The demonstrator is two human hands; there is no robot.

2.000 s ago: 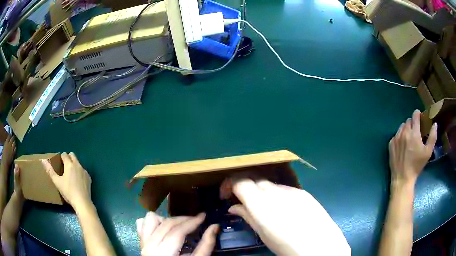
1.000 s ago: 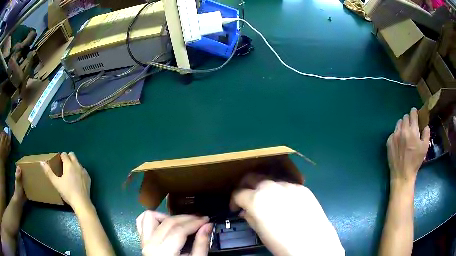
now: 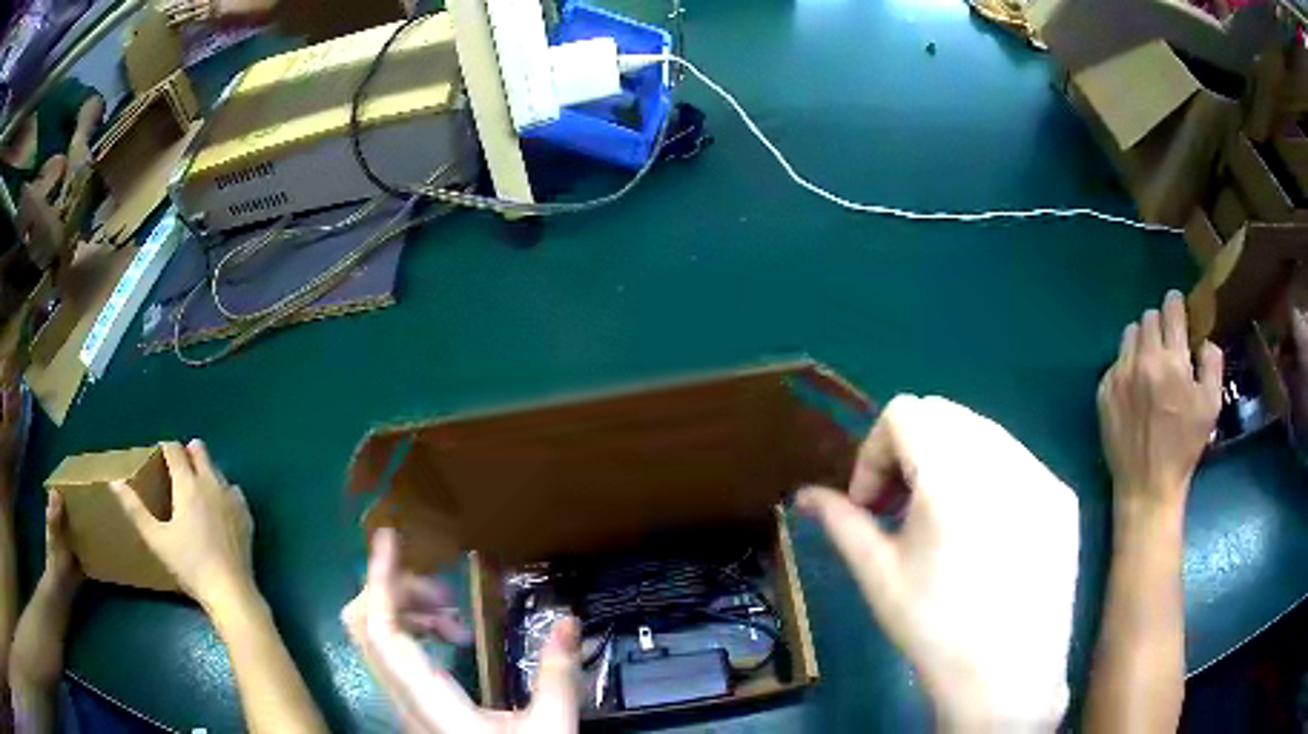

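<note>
An open brown mailer box (image 3: 803,631) lies in front of me, its lid (image 3: 603,456) raised at the back. Inside, a black power adapter (image 3: 674,677) with flat prongs lies at the front right, a coiled black cable (image 3: 660,581) runs across the back, and a shiny clear bag (image 3: 534,624) lies at the left. My left hand (image 3: 459,645) is at the box's left side, fingers spread by the lid's left flap. My right hand (image 3: 932,545) is at the lid's right flap, fingertips touching or very near it; a grip is unclear.
Another person's hands hold a closed carton (image 3: 115,516) at left. A hand at right touches another open box (image 3: 1255,373). A yellow-topped metal unit (image 3: 330,136), a blue bin (image 3: 610,115) and a white cord (image 3: 861,208) lie farther back. Larger cartons (image 3: 1148,108) stand far right.
My hands have come out of the box and moved to the lid's two sides. The lid stands higher, and the contents are now uncovered. At right, the other person's box lid is more upright.
</note>
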